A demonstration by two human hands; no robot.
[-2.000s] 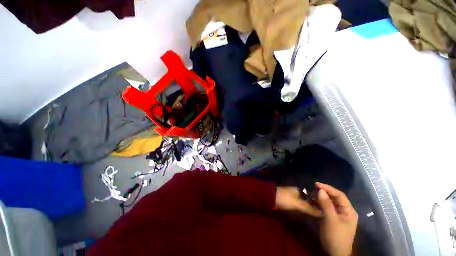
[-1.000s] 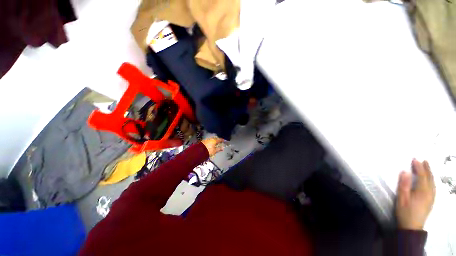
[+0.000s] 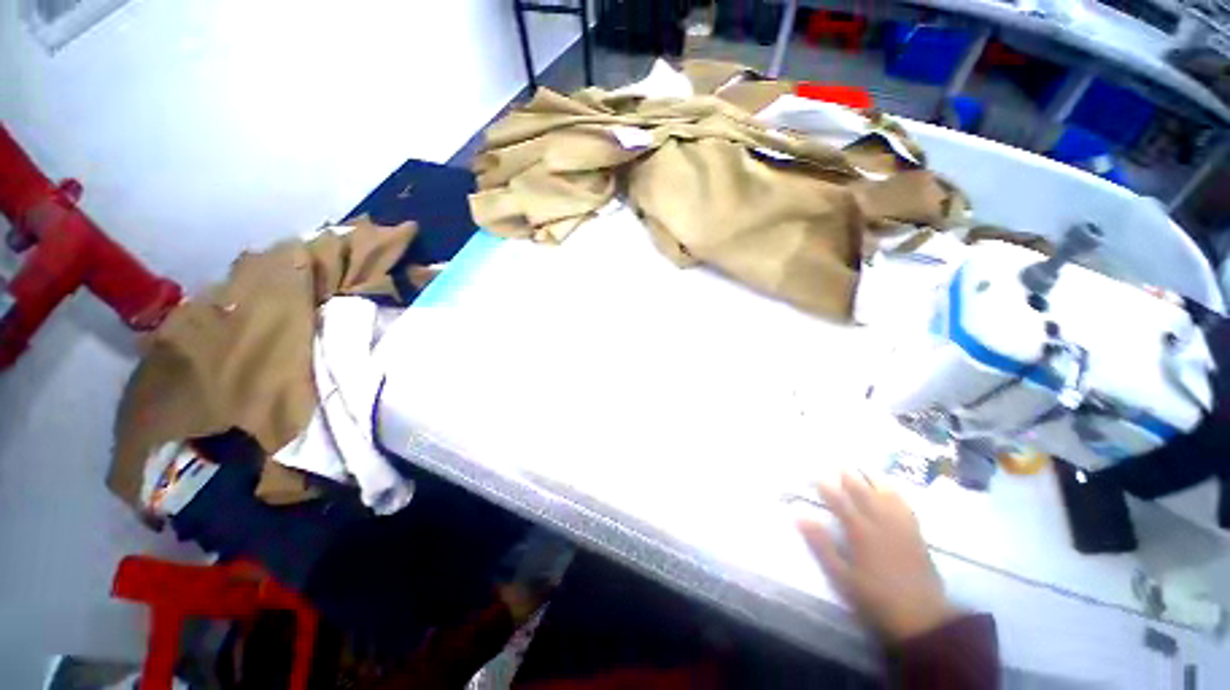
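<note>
My right hand [image 3: 877,555] lies on the white machine table [image 3: 567,364] near its front edge, fingers spread and holding nothing. My left hand [image 3: 523,596] is small, dark and blurred below the table edge at the bottom; whether it holds something cannot be told. A heap of tan garment pieces [image 3: 755,202] with white lining lies on the far side of the table. More tan cloth [image 3: 250,357] with white lining [image 3: 354,391] hangs to the left of the table over dark cloth.
The white sewing machine head [image 3: 1066,351] with a blue stripe stands at the right. A white trough [image 3: 1079,189] curves behind it. The upturned red stool [image 3: 216,593] is on the lower left, below red pipes [image 3: 88,256] on the white wall. Blue bins stand in the background.
The view has swung up and right, showing the tabletop and machine. My left hand, seen over the floor scraps before, is now dim below the table edge. My right hand remains on the table.
</note>
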